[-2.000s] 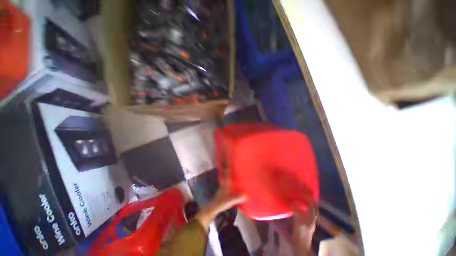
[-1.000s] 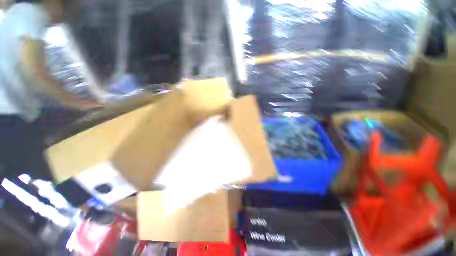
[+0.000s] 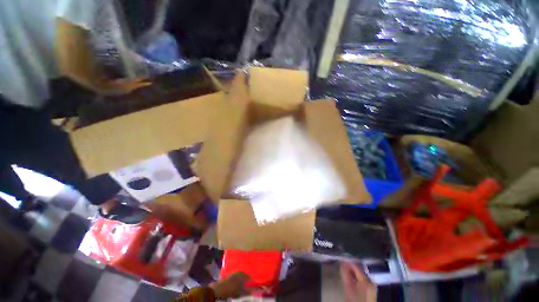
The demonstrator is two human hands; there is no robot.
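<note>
An open brown carton point(image 3: 266, 236) stands in front of me, its flaps spread, with a whitish plastic liner point(image 3: 289, 171) bulging out. Below it is a red plastic stool point(image 3: 253, 265), seat up. My left hand point(image 3: 231, 285), blurred at the bottom edge, is at the stool's near side; whether it grips is unclear. My right hand point(image 3: 357, 284) is right of the stool, partly cut off by the bottom edge, fingers apart, with nothing visible in it.
An orange-red stool point(image 3: 443, 230) lies tipped at right. Behind are a blue crate point(image 3: 387, 171) of bagged goods and a filled carton point(image 3: 408, 141). Another red stool point(image 3: 136, 248) is at lower left. Film-wrapped stacks point(image 3: 414, 76) stand behind. A person's arm point(image 3: 77, 56) reaches in at upper left.
The view has swung up from the floor, then tilted down and closer to the liner-filled carton. Both hands, out of view a second ago, show at the bottom edge.
</note>
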